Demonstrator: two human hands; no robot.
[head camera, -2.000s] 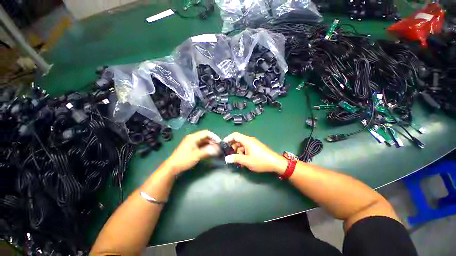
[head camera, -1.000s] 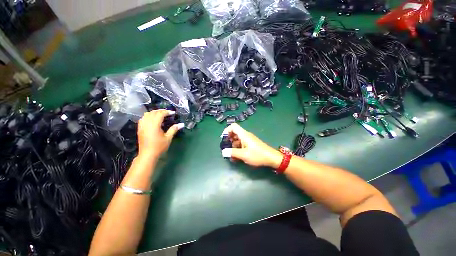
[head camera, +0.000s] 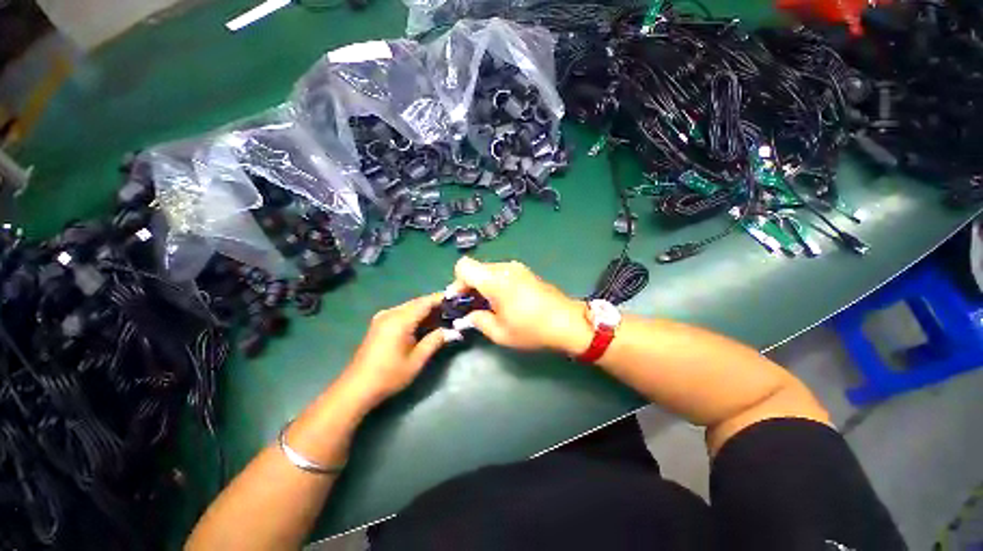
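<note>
My left hand (head camera: 401, 342) and my right hand (head camera: 515, 307) meet in front of me above the green table. Between their fingertips they hold a small black housing (head camera: 461, 312), mostly hidden by the fingers. White coverings show on some fingertips. Whether the housing is one piece or two pressed together cannot be told. A black coiled cable (head camera: 621, 282) lies on the table just behind my right wrist.
Clear plastic bags (head camera: 250, 178) stand behind my hands, with loose curved black pieces (head camera: 467, 235) in front. A heap of black cables (head camera: 97, 398) lies left. Cables with green boards (head camera: 767, 215) lie right. A blue stool (head camera: 911, 334) stands beyond the table edge.
My left hand was at the black pieces by the left bag and has come back to my right hand at the housing. The view has shifted, so the table things sit further left and higher.
</note>
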